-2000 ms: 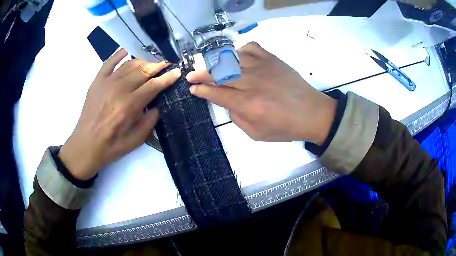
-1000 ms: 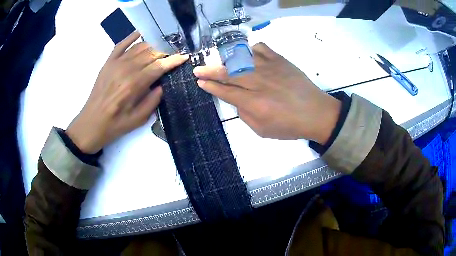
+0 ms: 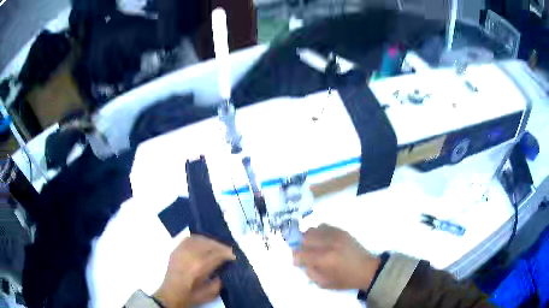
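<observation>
A long dark strip (image 3: pixel 207 204) lies left of the sewing machine's needle (image 3: pixel 266 240), running from beside the machine head down to the bottom edge of the picture. Its checks cannot be made out in the blur. My left hand (image 3: pixel 195 267) is at the strip's lower part, fingers bent with the fingertips on its left side; it is cut off at the wrist by the bottom edge. My right hand (image 3: pixel 337 257) is right of the needle, beside the blue-grey knob (image 3: pixel 292 231), its fingers curled and blurred. Whether it holds anything is hidden.
The white machine (image 3: pixel 289 138) spans the middle, with a black band (image 3: pixel 368 132) draped over its arm. A small dark patch (image 3: pixel 174 216) lies left of the strip. Snips (image 3: pixel 442 225) lie at the right. Dark cloth (image 3: pixel 72 228) is heaped left; blue crates (image 3: pixel 524 274) stand lower right.
The view has tilted up and shows more of the machine. The strip has moved from under the needle to its left. My hands have moved apart, the right one off the strip.
</observation>
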